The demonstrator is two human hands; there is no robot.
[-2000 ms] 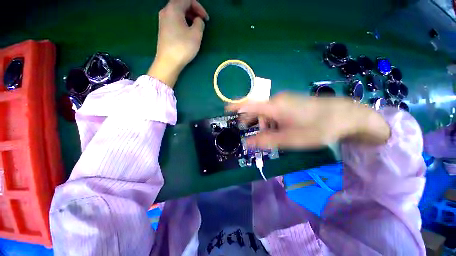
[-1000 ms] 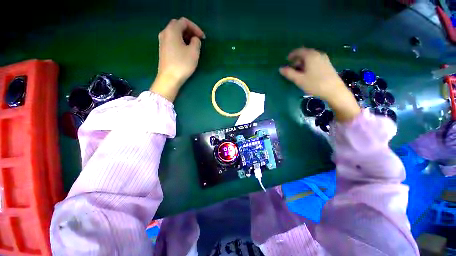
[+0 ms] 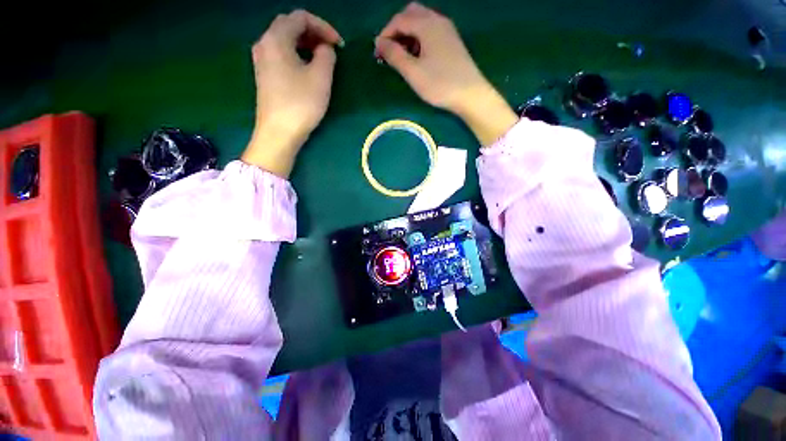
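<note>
A round display module (image 3: pixel 390 265) shows lit red figures in the round seat of the flat black test fixture (image 3: pixel 353 297). The blue driver board (image 3: pixel 443 263) is on the fixture's right side, with a white USB cable (image 3: pixel 452 308) at its near edge. My left hand (image 3: pixel 296 77) is above the mat beyond the fixture, fingers curled and thumb and fingertip close together. My right hand (image 3: pixel 431 62) faces it, also curled in a pinch. A tiny pale spot shows at each hand's fingertips; whether it is a held scrap is unclear. Neither hand touches the module.
A tape ring (image 3: pixel 399 158) lies beyond the fixture, beside white paper (image 3: pixel 448 177). A red-orange tray (image 3: pixel 60 258) is at far left, with dark modules (image 3: pixel 134 175) beside it. Several loose modules (image 3: pixel 630 158) lie right, one blue-faced (image 3: pixel 679 107), partly behind my right sleeve.
The right hand has moved from over the board to the right, then left and away, close to the left hand. The module, dark two seconds ago, is lit red. The left hand stays curled.
</note>
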